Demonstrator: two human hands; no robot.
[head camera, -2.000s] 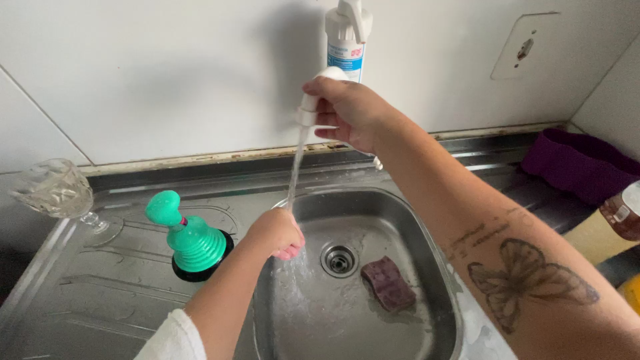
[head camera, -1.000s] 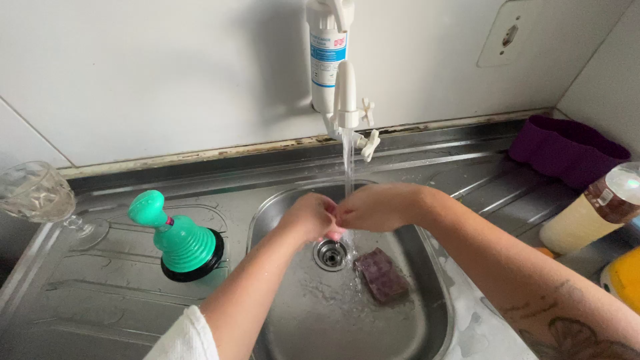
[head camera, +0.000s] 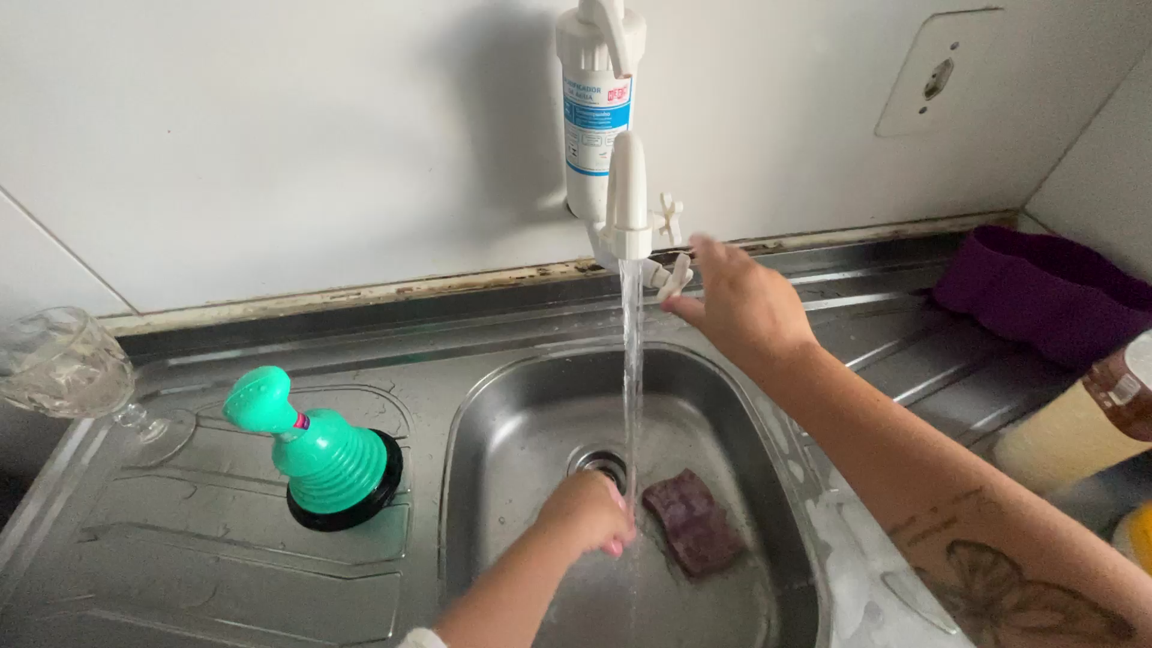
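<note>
Water runs from a white plastic faucet (head camera: 628, 193) into a stainless steel sink basin (head camera: 504, 423). Closed fingers mark my left hand (head camera: 589, 515), which is low in the basin at the water stream; whether anything is inside it cannot be seen. Beside the white tap handle (head camera: 675, 277), my right hand (head camera: 751, 297) has its fingers spread, the thumb close to the handle. A purple sponge or cloth (head camera: 693, 524) lies on the basin floor, right of the drain (head camera: 601, 464). Behind the faucet, a white water filter (head camera: 589, 117) is mounted on the wall.
On the left drainboard (head camera: 225, 540) are a green plunger with a black rim (head camera: 333, 461) and a clear stemmed glass (head camera: 67, 364). To the right are a purple scalloped container (head camera: 1035, 297) and a bottle of pale liquid (head camera: 1062, 436). A socket plate (head camera: 938, 76) is on the wall.
One second ago both hands were together under the stream. My right hand has moved up to the tap handle; my left hand has gone lower. Two seconds ago my right hand was at the spout.
</note>
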